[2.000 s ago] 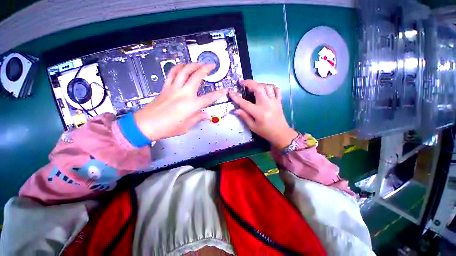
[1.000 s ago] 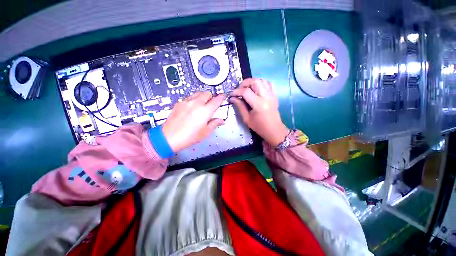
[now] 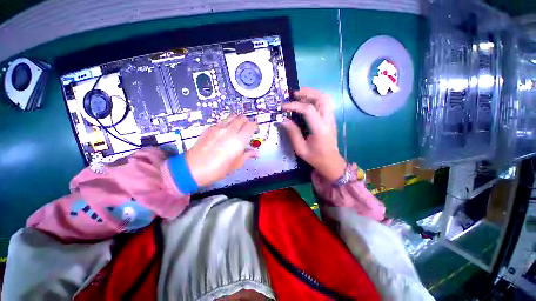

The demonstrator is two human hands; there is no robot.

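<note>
The open laptop base lies in front of me, with a dark mainboard between two cooling fans. The right fan and the left fan sit in pale housings; thin black wires loop by the left one. My left hand rests over the lower middle of the laptop, fingers at the mainboard's near edge. My right hand is at the laptop's right edge, thumb and fingers apart. A small red-yellow dot shows between the hands. I cannot tell whether my left fingertips hold anything.
A loose white fan lies left of the laptop on the green mat. A grey disc with a red-and-white item is on the right. Clear plastic trays stand at the far right. A pale rail runs along the back.
My hands have drawn apart from where they met near the mainboard's edge. My right thumb and fingers have spread. The red-yellow dot, hidden a second ago, shows again.
</note>
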